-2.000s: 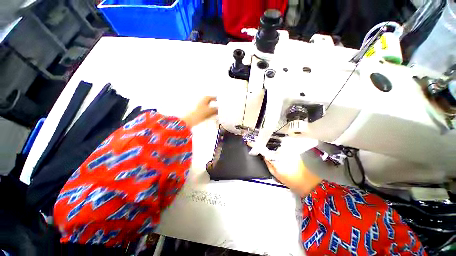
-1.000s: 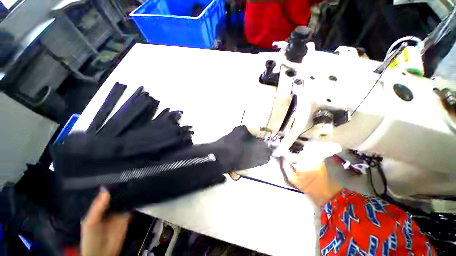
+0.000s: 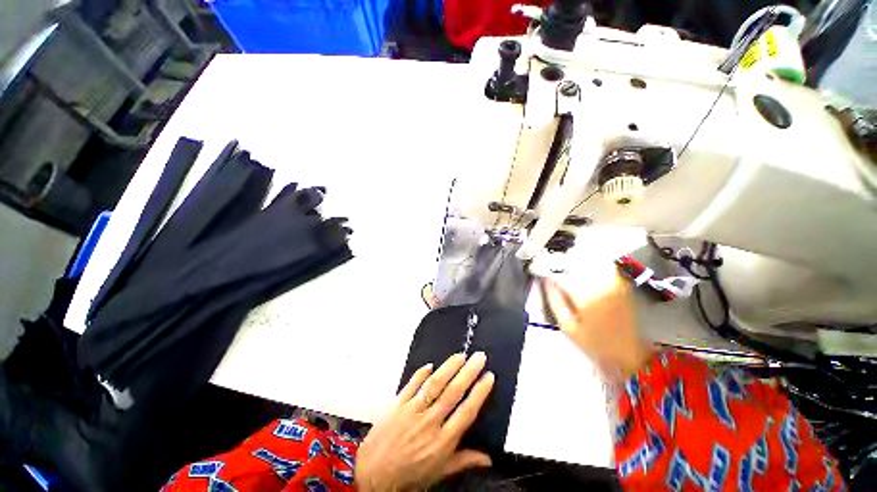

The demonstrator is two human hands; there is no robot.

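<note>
A black fabric panel (image 3: 495, 360) with rounded corners lies flat in front of the needle area. A short silvery zipper line (image 3: 471, 332) shows down its middle. My left hand (image 3: 428, 418) lies flat on the panel, palm down, covering its lower part. A narrower dark piece (image 3: 498, 274) runs from the panel up to the presser foot (image 3: 508, 233). My right hand (image 3: 596, 317) is beside the presser foot at the right, overexposed and partly blurred; whether it holds anything cannot be told.
The white sewing machine (image 3: 712, 163) fills the right side. A fanned pile of black strips (image 3: 212, 240) lies at the left of the white table (image 3: 385, 115). A red and black tool (image 3: 654, 279) and cords lie under the arm. A blue crate (image 3: 303, 24) stands behind.
My left hand has moved from the lower left onto the panel in front of the needle. The zippered fabric has swung from across the table to below the presser foot. My right hand stays near the foot.
</note>
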